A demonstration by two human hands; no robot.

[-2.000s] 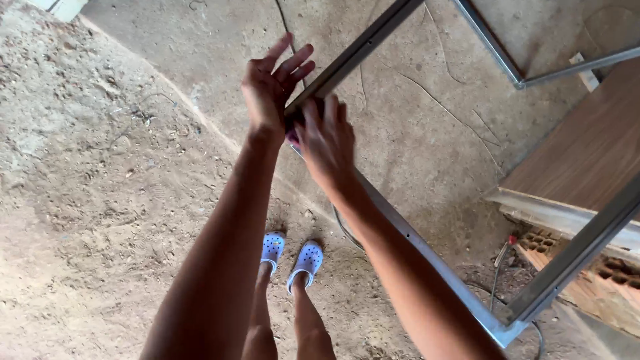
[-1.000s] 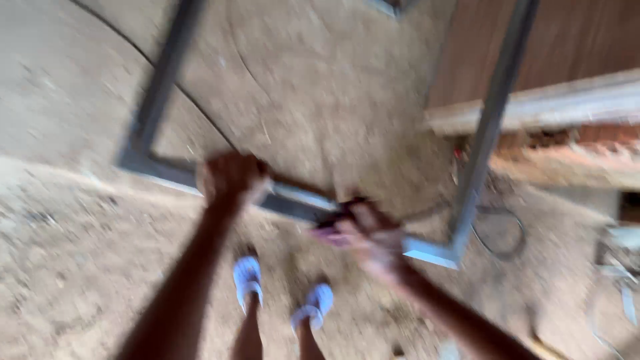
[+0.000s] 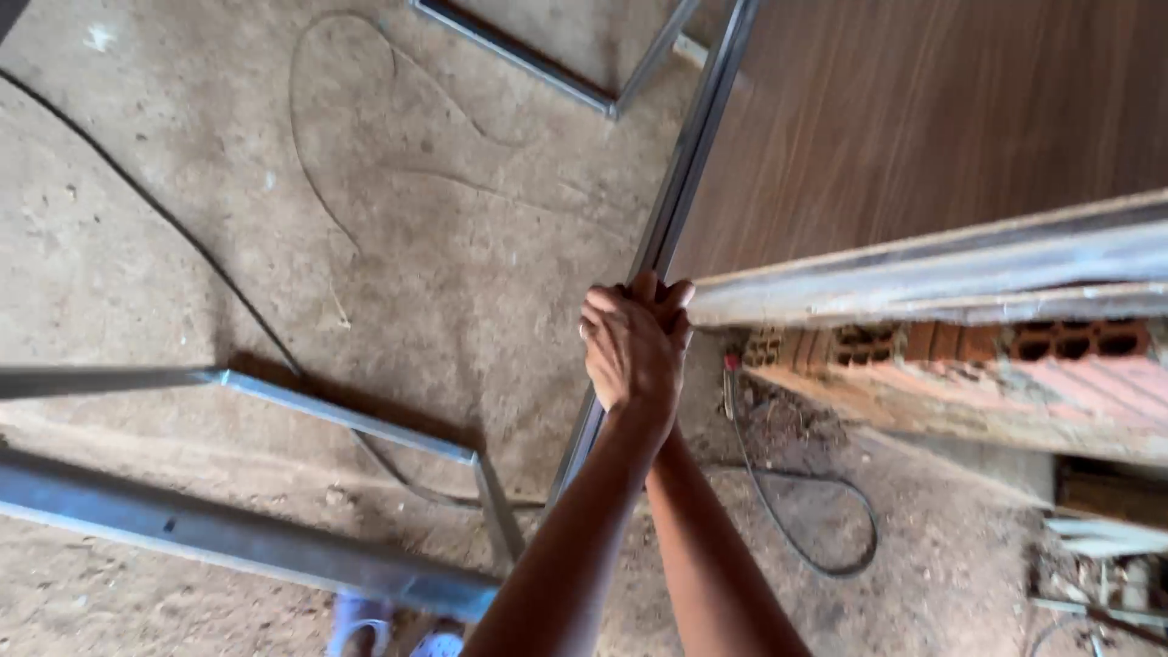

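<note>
A large metal frame (image 3: 689,173) made of grey channel bars stands tilted before me, with one long bar running up beside a wood-grain board. My left hand (image 3: 631,354) is wrapped over this bar. Close against it, my right hand (image 3: 677,306) also grips the bar, largely hidden behind the left hand and wrist. The frame's wide near bar (image 3: 228,529) crosses the lower left, above my feet in light clogs. Whether a cloth lies under my fingers cannot be told.
The wood-grain board (image 3: 912,119) lies on hollow bricks (image 3: 985,342) at the right. Another metal frame (image 3: 520,59) is on the concrete floor at the top. A black cable (image 3: 173,219) crosses the floor at the left, and a looped cable (image 3: 862,511) lies below the bricks.
My hands were apart on the near bar a second ago; now they are together on the side bar beside the board. The view has shifted right.
</note>
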